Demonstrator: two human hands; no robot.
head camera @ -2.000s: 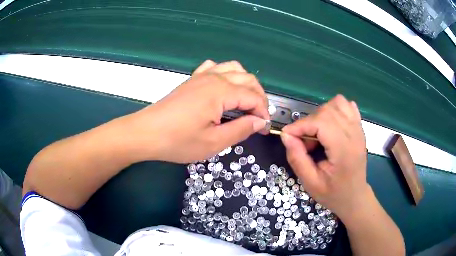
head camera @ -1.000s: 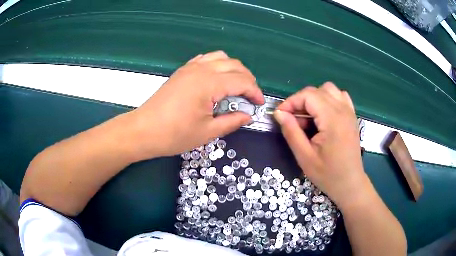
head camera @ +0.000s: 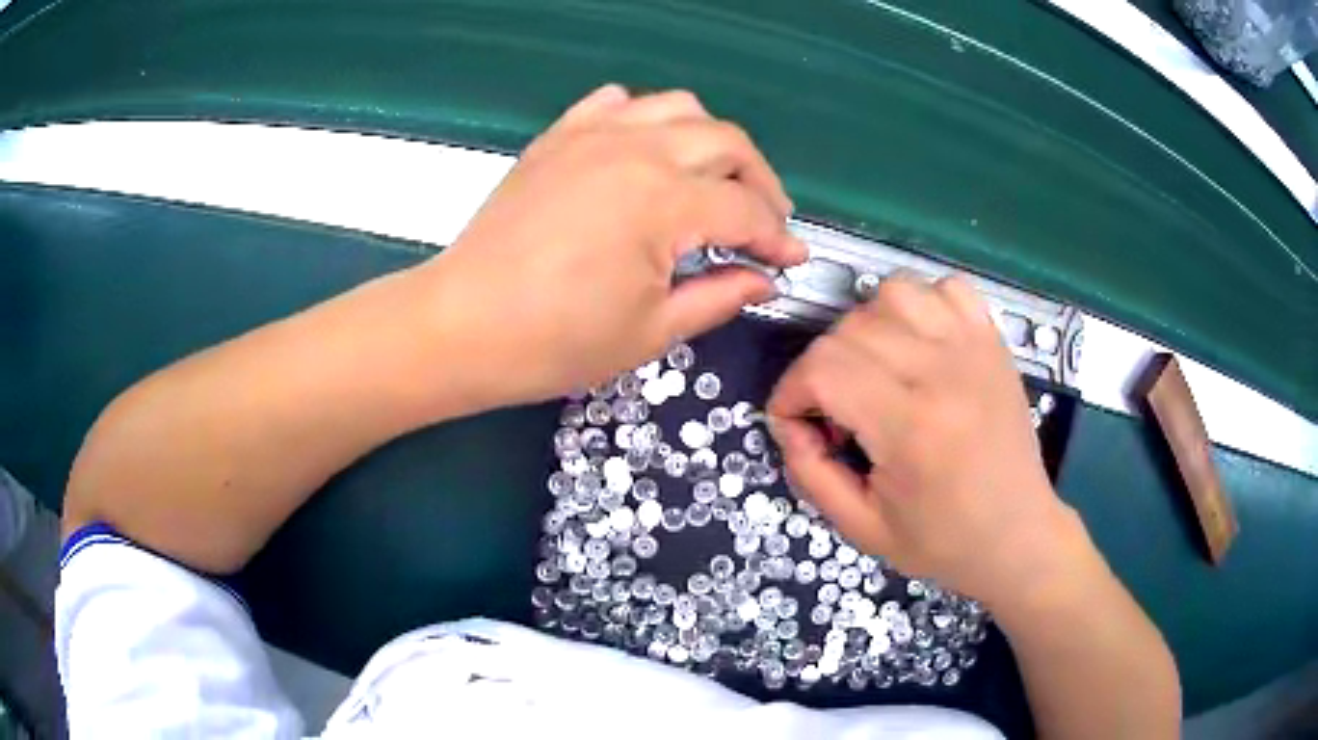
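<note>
My left hand (head camera: 636,239) grips the left end of the silver-grey housing strip (head camera: 831,278), which lies along the tray's far edge; its fingers hide part of it. Round discs sit in some recesses of the strip. My right hand (head camera: 903,419) is over the tray, its fingertips pinched together on a thin pick (head camera: 762,418), of which only a short tip shows. The pick's tip is beside the loose clear and white discs (head camera: 723,586) on the black tray (head camera: 1062,431).
A reddish-brown wooden block (head camera: 1190,457) lies right of the tray on the dark green worktop (head camera: 275,297). A white rail (head camera: 289,177) and green belt (head camera: 434,65) run beyond. A clear bag of greyish parts (head camera: 1255,32) is at the far right.
My right hand with the pick has moved from the housing strip back to the loose discs. My left hand has shifted slightly right and away from me, still on the strip.
</note>
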